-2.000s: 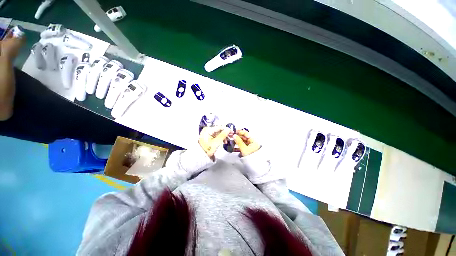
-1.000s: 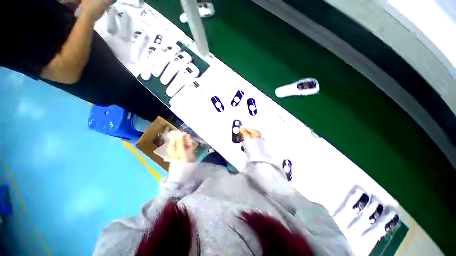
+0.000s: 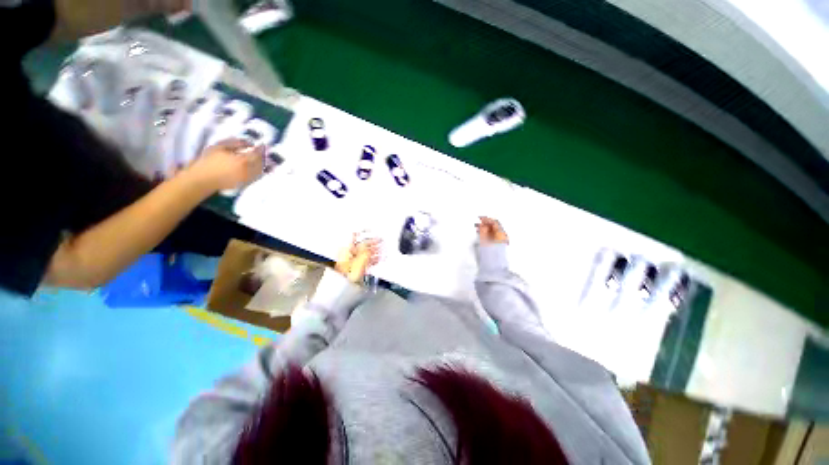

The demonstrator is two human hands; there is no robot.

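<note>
My left hand (image 3: 359, 257) is blurred at the bench's near edge, left of a shiny dark clump (image 3: 417, 233) that looks like wrapped panels. My right hand (image 3: 492, 229) is over the white sheet (image 3: 454, 268), right of the clump and not touching it. Both hands are small and blurred, so I cannot tell whether either holds something. Several loose dark oval cover panels (image 3: 365, 163) lie on the sheet, up and left of the clump. The uppermost panel (image 3: 318, 133) lies apart from the others.
A white handheld unit (image 3: 469, 132) lies on the green conveyor (image 3: 582, 154). Three units with dark panels (image 3: 649, 281) stand in a row at right. A coworker's hand (image 3: 232, 165) reaches the white units at left. The scrap carton (image 3: 227, 295) is below left; a brown carton is lower right.
My left hand has moved from over the scrap carton to the bench edge. My right hand has moved right, away from the panels. Another loose panel shows at upper left. The coworker's arm has come in.
</note>
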